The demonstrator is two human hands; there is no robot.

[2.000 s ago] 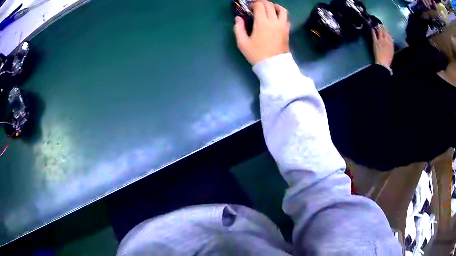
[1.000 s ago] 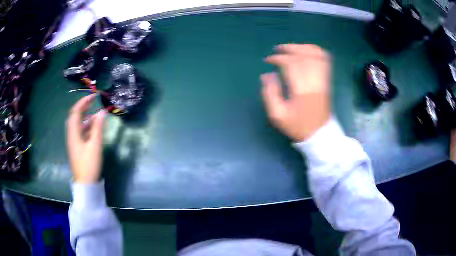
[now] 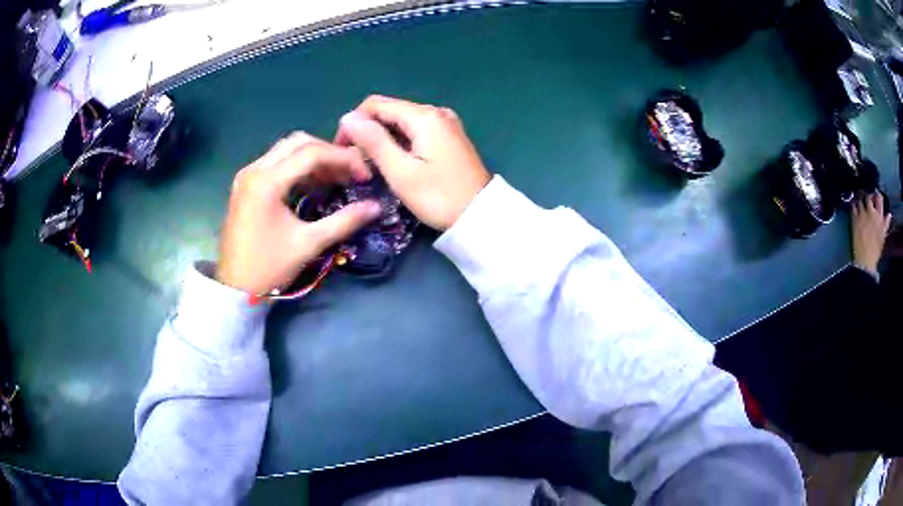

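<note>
A black housing unit (image 3: 374,255) with a silvery board sits on the green bench in front of me, partly hidden by my fingers. Red, white and yellow lead wires (image 3: 297,293) stick out of it toward the lower left. My left hand (image 3: 282,212) is curled round the unit's left side, thumb and fingers on it. My right hand (image 3: 421,163) is bent over its upper right side, fingertips close to the left hand's fingertips. What the right fingertips pinch is hidden.
Unfinished units with loose wires (image 3: 67,219) lie at upper left. A board-fitted unit (image 3: 683,133) stands at right, others (image 3: 807,188) beyond it near another person's hand (image 3: 870,232). A blue-handled tool (image 3: 107,20) lies on the white shelf (image 3: 228,25).
My right hand has moved left from over the bench and meets my left hand at a unit. The left hand has moved right, and a wired unit is now between both hands.
</note>
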